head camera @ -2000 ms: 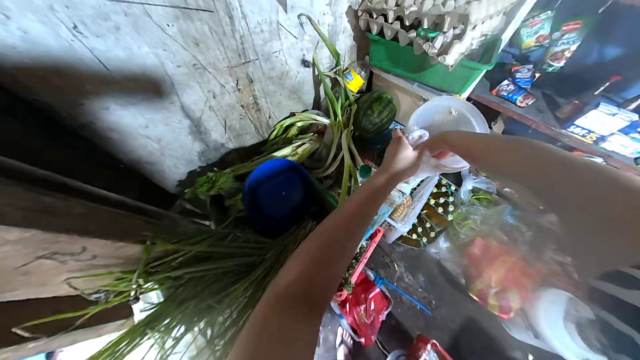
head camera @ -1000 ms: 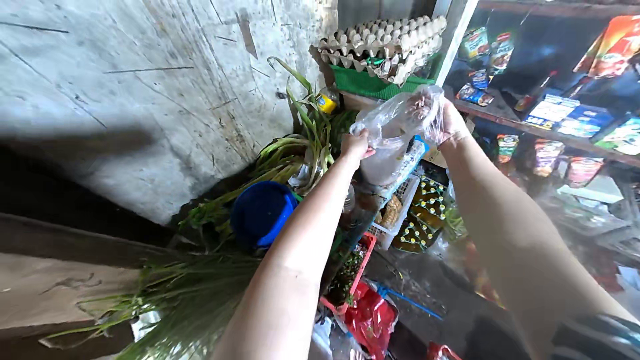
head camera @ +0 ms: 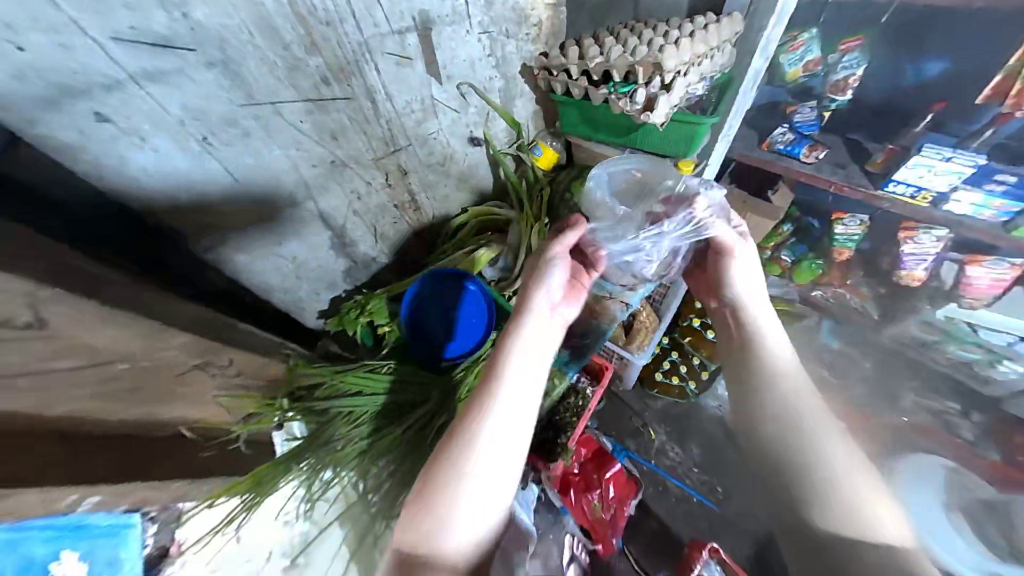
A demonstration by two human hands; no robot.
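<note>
A clear plastic bag [head camera: 656, 232] is bunched between my two hands, above a whitish translucent tub [head camera: 628, 180] that shows partly behind it. My right hand [head camera: 724, 260] grips the bag's right side, its fingers partly hidden by the film. At the bag's left edge is my left hand [head camera: 564, 272], palm turned up and fingers curled; whether it grips the film cannot be told. Something reddish-brown shows through the plastic. Below the hands, a white plastic basket [head camera: 632, 364] holds a brown packed item [head camera: 638, 330].
Egg trays [head camera: 640, 48] are stacked on a green basket [head camera: 640, 128]. A blue bucket [head camera: 448, 316] stands among leafy greens [head camera: 376, 400] at left. Capped bottles [head camera: 680, 360] and a red plastic bag [head camera: 596, 488] lie lower down. A shelf [head camera: 848, 188] with packets runs along the right.
Two seconds ago my hands were together at the tub; one second ago they were apart, with the bag spread between them. Now the bag is more bunched and my left hand's fingers look looser.
</note>
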